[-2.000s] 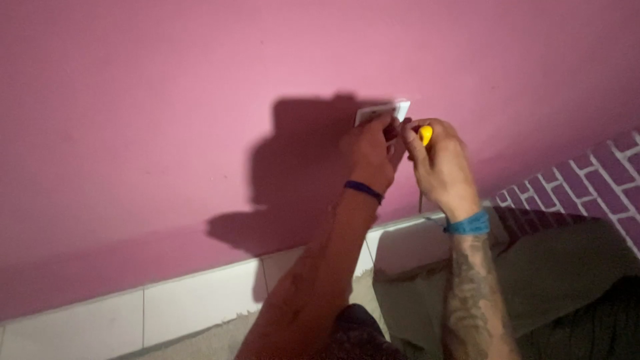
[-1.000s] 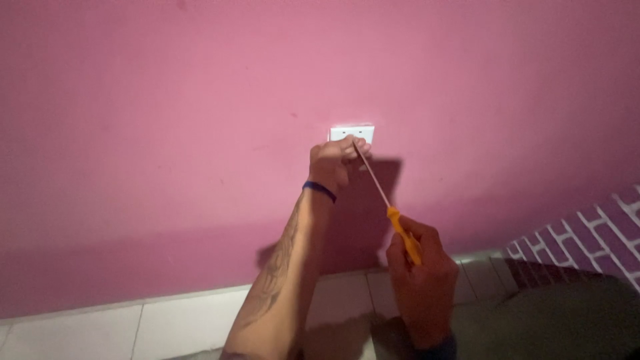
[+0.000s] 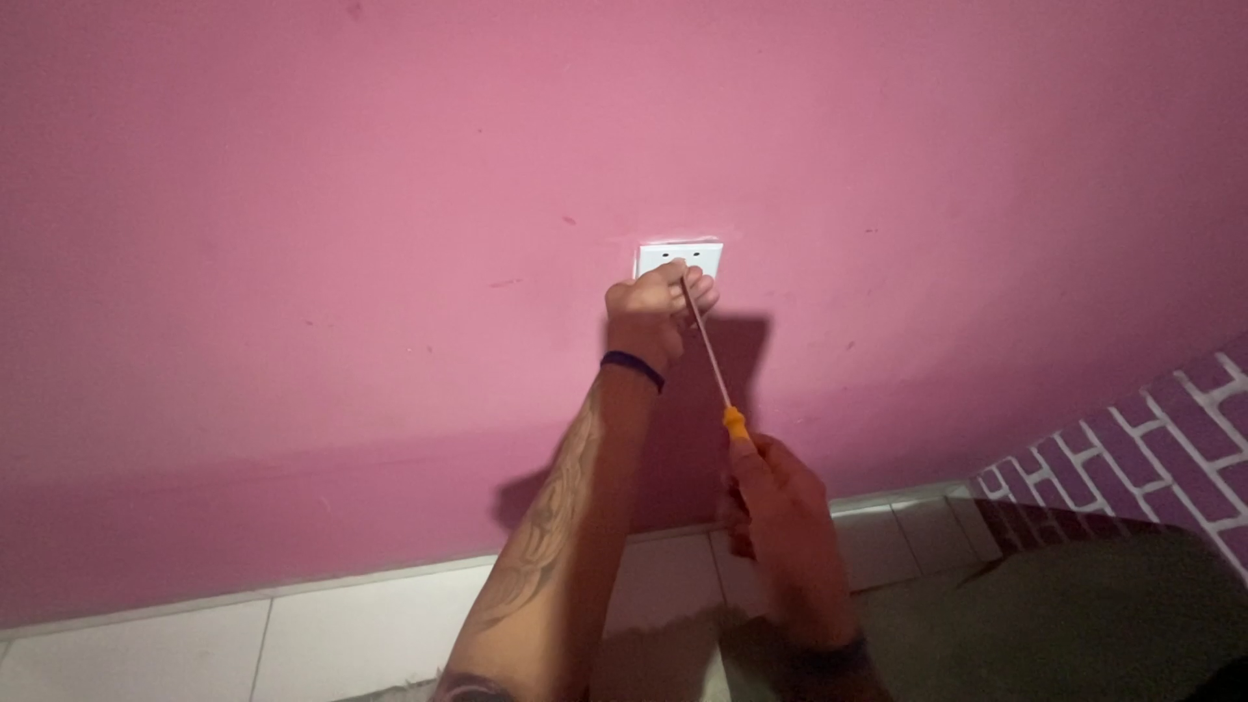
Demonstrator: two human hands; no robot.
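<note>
A white electrical outlet cover plate point(image 3: 709, 255) lies against the pink wall, two dark slots showing near its top edge. My left hand point(image 3: 658, 307) is at the lower part of the plate, its fingers covering that part and gathered around the tip of a screwdriver. The screwdriver point(image 3: 734, 425) has a yellow handle and a long thin metal shaft that slants up and left to the plate. Its handle is in the grip of my right hand point(image 3: 785, 517), below and right of the plate. The screwdriver's tip and any screw there are hidden by my left fingers.
The pink wall point(image 3: 292, 195) fills most of the view. White baseboard tiles point(image 3: 370, 619) run along its foot. On the right stands a wall with a purple brick pattern and white joints point(image 3: 1160, 439). A dark greyish surface point(image 3: 1024, 624) lies at the lower right.
Two seconds ago both hands were together at the plate, which was tilted. The plate now sits flat on the wall, and my right hand is lower, with the screwdriver's shaft pointing up to the plate.
</note>
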